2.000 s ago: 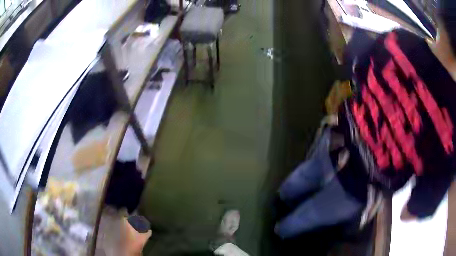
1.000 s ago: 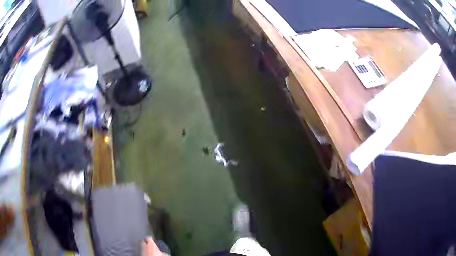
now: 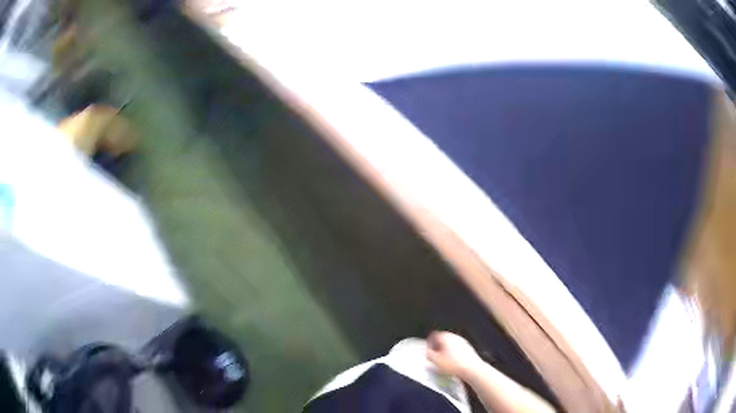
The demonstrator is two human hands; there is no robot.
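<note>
A large navy cloth (image 3: 565, 169) lies flat on the long table (image 3: 420, 222) at the right. White paper (image 3: 484, 36) shows beyond it and as a band along its left side. My right hand (image 3: 449, 353) is low in the picture, beside the table's near edge and against my white and dark clothing. It is small and blurred; its fingers look curled, and I cannot tell whether they hold anything. My left hand is not in view.
A black fan base (image 3: 206, 363) stands at the lower left. A white surface (image 3: 89, 202) is at the left. The green floor (image 3: 202, 210) runs between it and the table. A blurred yellow-brown thing (image 3: 101, 129) is at the upper left.
The view has moved forward along the aisle and turned towards the right-hand table. The other person, calculator and white rolls are out of view. My right hand has come into view.
</note>
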